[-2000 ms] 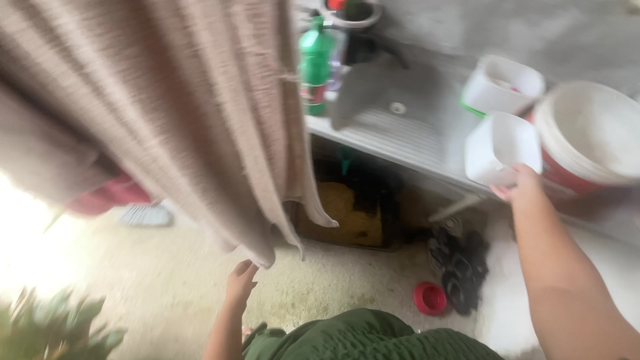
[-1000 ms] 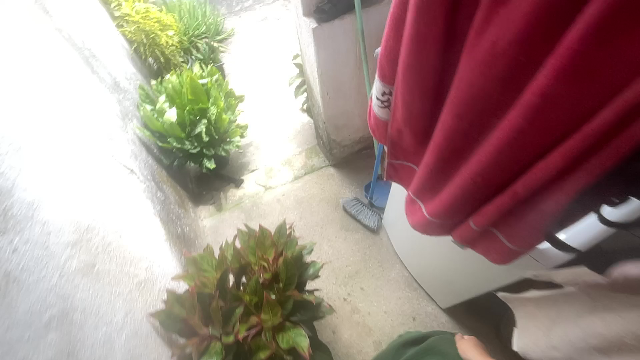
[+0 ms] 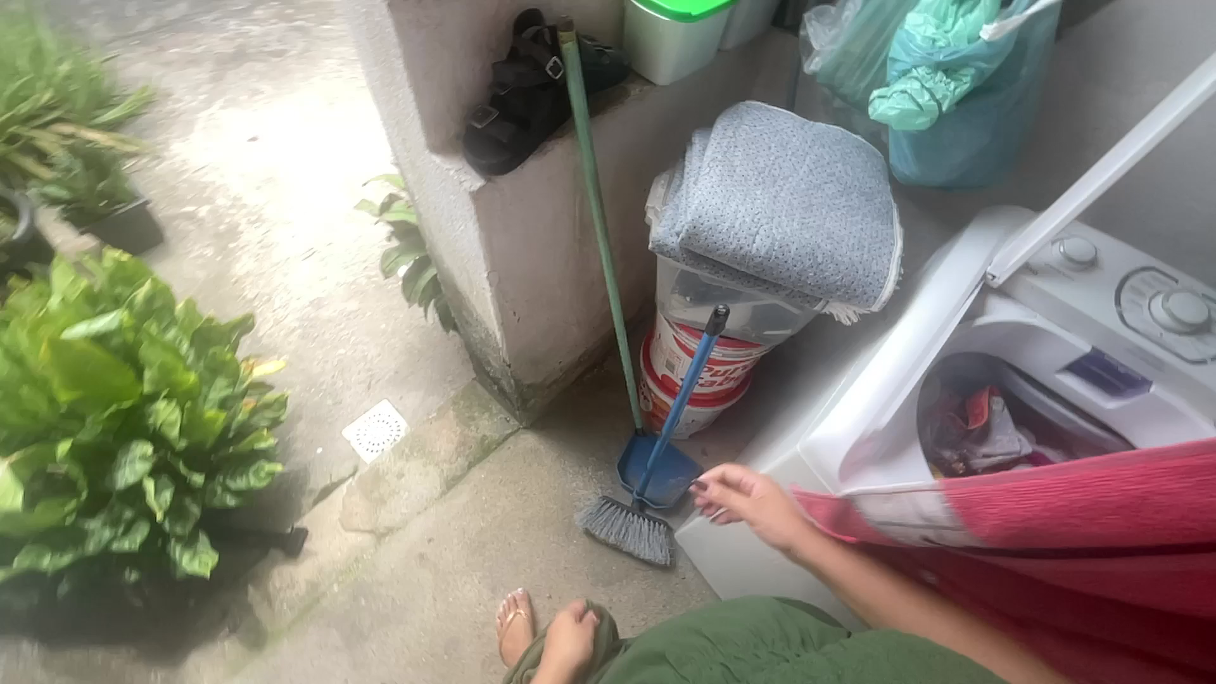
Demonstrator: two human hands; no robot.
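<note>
My right hand (image 3: 746, 503) reaches out with partly bent fingers and nothing visible in it. It appears beside the blue dustpan (image 3: 655, 470) and over the corner of the top-loading washing machine (image 3: 760, 560). A broom with a blue handle (image 3: 686, 389) and grey bristles (image 3: 627, 532) stands against the dustpan, which has a green handle (image 3: 600, 223). Low in the view, my left hand (image 3: 570, 641) rests against the green fabric of my clothing (image 3: 722, 646); whether its curled fingers grip the cloth is unclear. A red towel (image 3: 1073, 551) hangs over my right forearm's far side and the machine's front.
Laundry (image 3: 993, 437) lies in the open washer drum. A folded grey mat (image 3: 779, 195) tops a clear bin and red-and-white buckets (image 3: 703, 370). Black sandals (image 3: 518, 114) sit on a low wall (image 3: 541, 256). Leafy plants (image 3: 123, 418) and a floor drain (image 3: 376, 430) are at left.
My right hand, which held a white container two seconds ago, now has nothing visible in it. My left hand is away from the hanging beige cloth. The view has swung to the washer and broom.
</note>
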